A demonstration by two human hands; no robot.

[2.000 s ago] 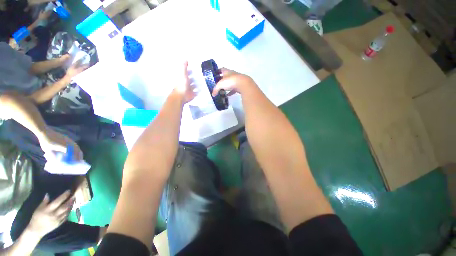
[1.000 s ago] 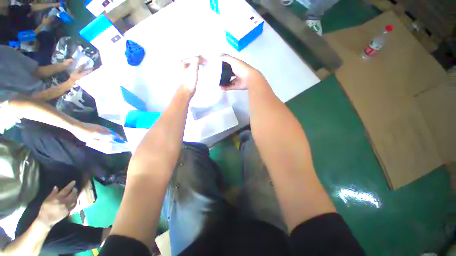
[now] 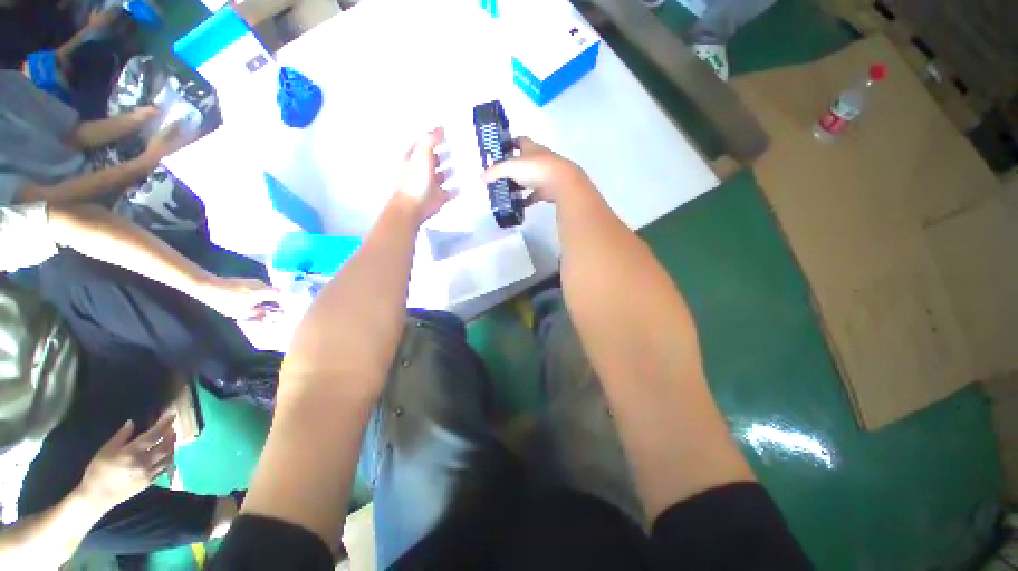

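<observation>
My right hand [image 3: 538, 174] grips a black, elongated device [image 3: 497, 162] above the white table top. The device stands roughly lengthwise away from me, and its face shows a pale, ribbed shine. My left hand [image 3: 424, 178] is to the left of the device, fingers apart, not touching it. Pale shapes show beside its fingers against the white top; I cannot tell if it holds a thin clear sleeve. A white inner box [image 3: 482, 272] sits at the near table edge, below my hands.
A blue-and-white carton [image 3: 555, 69] stands at the far right of the table [image 3: 653, 156]. A crumpled blue lump [image 3: 298, 97] and an open blue box [image 3: 316, 253] are on the left. People sit at the left; one hand [image 3: 248, 299] reaches near the open box. A bottle [image 3: 851, 104] lies on cardboard [image 3: 882, 279].
The device has turned from a short, dark end-on view to its long ribbed side. My left fingers have spread. The neighbour's hand has moved right to the open blue box.
</observation>
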